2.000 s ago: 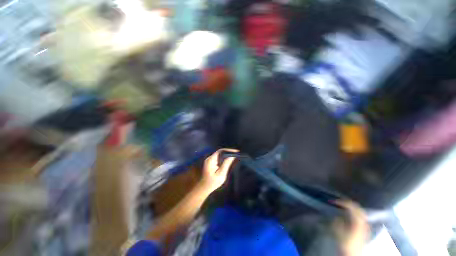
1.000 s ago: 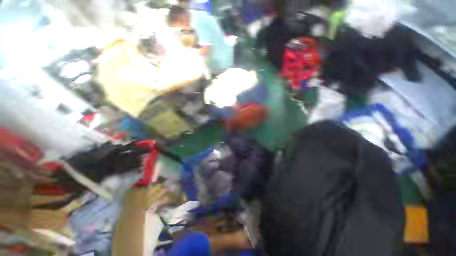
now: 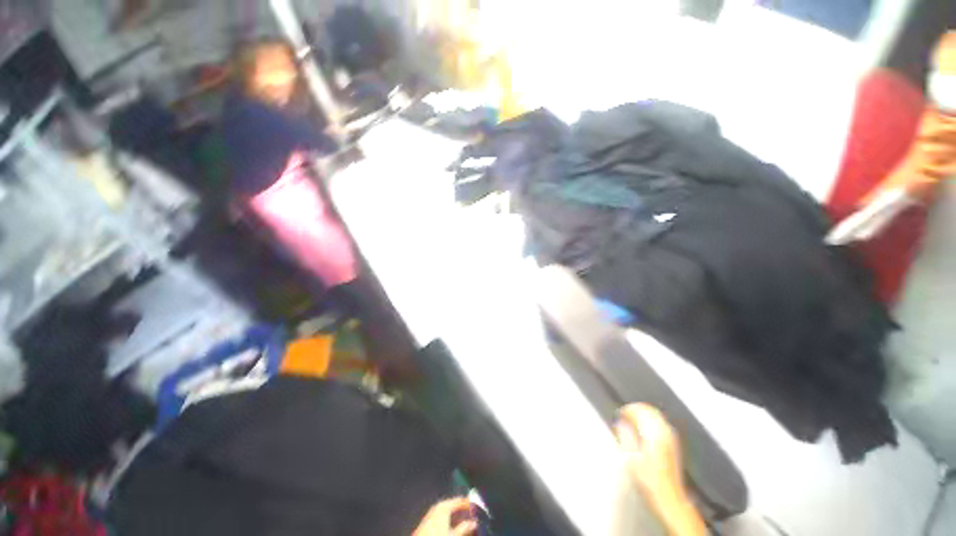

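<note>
A narrow grey padded board (image 3: 687, 419) with a rounded end lies lengthwise over the white table. My right hand (image 3: 655, 461) is at the board's left edge, with its fingers partly curled; whether it grips anything is unclear. My left hand (image 3: 446, 518) is cut off by the bottom edge, beside a big smooth black garment heap (image 3: 283, 461). Its fingers are bent near a small white and teal bit, but a hold on it cannot be made out. A large black garment pile (image 3: 734, 251) with a blue-teal part covers the table's far right side.
The white table (image 3: 419, 241) runs away to the upper left, overexposed. A person in a pink apron (image 3: 304, 220) is at its far left. Red cloth (image 3: 881, 157) and a person's arm (image 3: 928, 147) are at the right. An orange block (image 3: 307, 356) lies behind the black heap.
The view has swung from the floor and black heap to the table, board and garment pile. Both hands show again; the teal-edged strip held between them two seconds ago is no longer seen.
</note>
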